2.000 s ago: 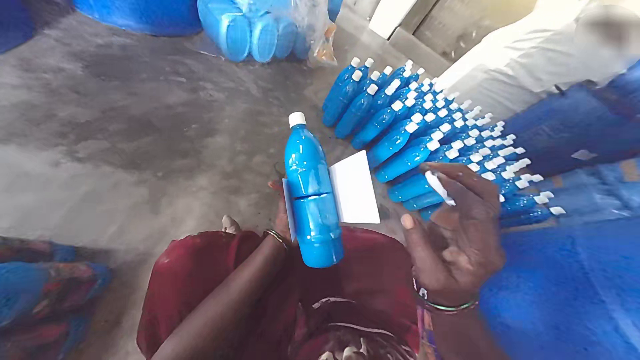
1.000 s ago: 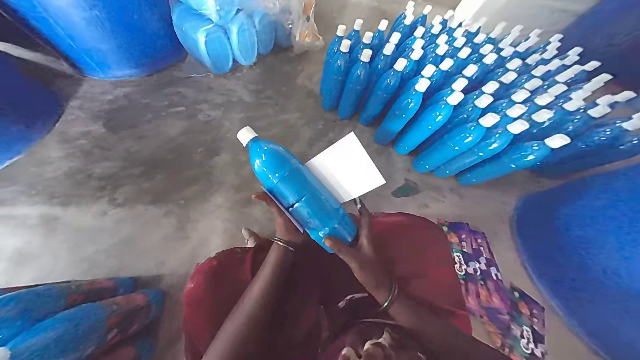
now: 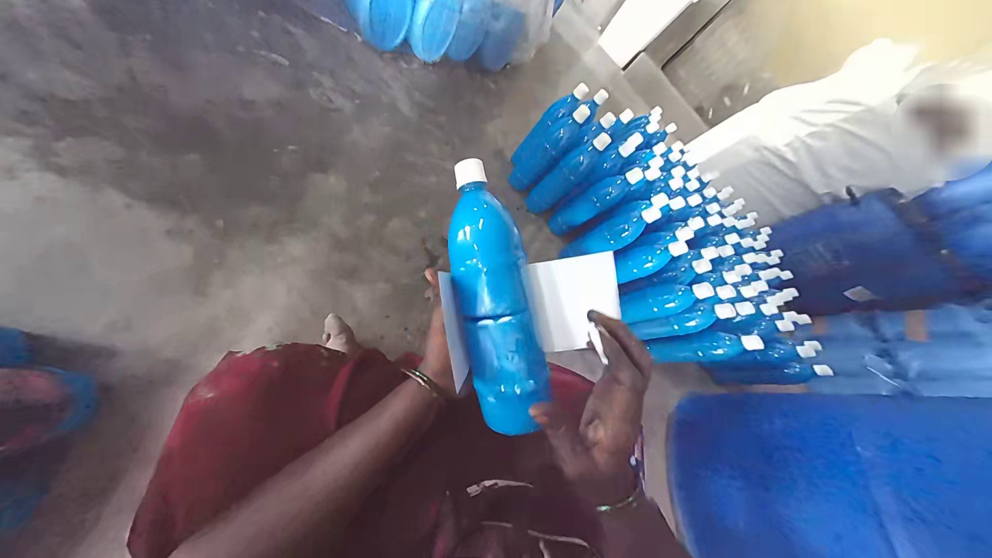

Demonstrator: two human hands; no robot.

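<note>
A plastic bottle of blue liquid [image 3: 496, 310] with a white cap lies tilted above my lap. Behind it a white sheet or label [image 3: 577, 298] sticks out on both sides. My left hand [image 3: 440, 333] supports bottle and sheet from behind on the left, its fingers mostly hidden. On the right, my right hand [image 3: 604, 411] has its thumb close to the bottle's base. Its fingertips are at the sheet's lower right corner, by a thin white piece [image 3: 597, 342]; whether they grip it I cannot tell.
Many white-capped blue bottles [image 3: 659, 248] stand in rows at the right. Beyond them is a person in white clothing [image 3: 821, 124]. A large blue container [image 3: 837, 473] fills the lower right. Bagged blue items [image 3: 434, 27] are at the top, and blue and red packs [image 3: 39, 411] at the left.
My right hand, against the bottle's lower end a second ago, is now raised at the sheet's edge. The bottle is turned more upright in view. The view has shifted.
</note>
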